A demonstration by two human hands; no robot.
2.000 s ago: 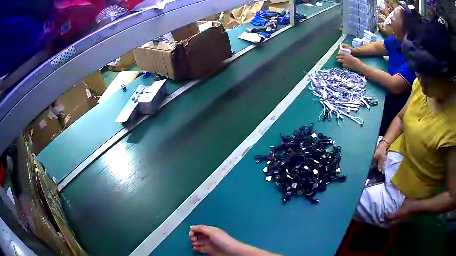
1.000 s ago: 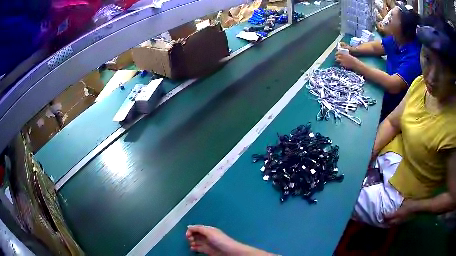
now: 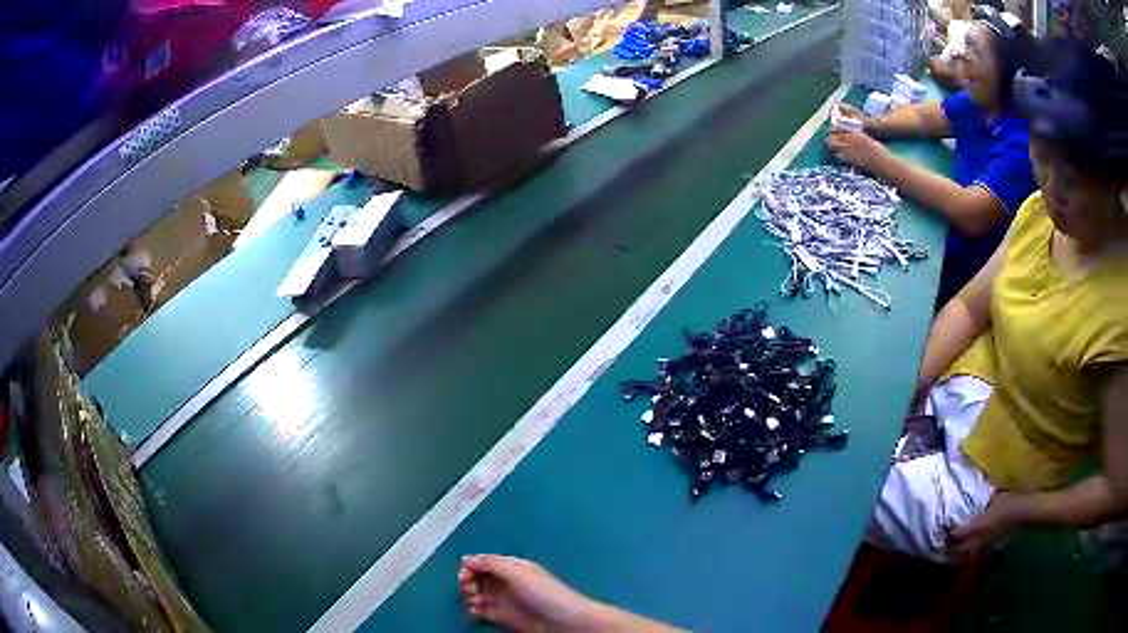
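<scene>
My right hand point(image 3: 505, 591) rests at the bottom centre on the teal bench point(image 3: 619, 526), beside the pale edge rail. Its fingers are loosely curled and nothing shows in them. A loose pile of black short cables or adapters point(image 3: 742, 402) with small white and silver bits lies on the bench ahead and to the right of the hand, not touched by it. A tangled pile of white cables point(image 3: 835, 229) lies beyond the black pile. My left hand is not in view.
The dark green conveyor belt point(image 3: 495, 309) runs left of the bench. Across it are an open brown carton point(image 3: 452, 130), a grey-white box pair point(image 3: 359, 235) and a blue heap point(image 3: 649, 43). A grey shelf beam point(image 3: 247, 99) crosses above. Two seated co-workers point(image 3: 1051, 328) line the right side.
The view has shifted very slightly. My right hand stays in place, loosely curled. The nearer co-worker's head has turned and moved a little; both cable piles are unchanged.
</scene>
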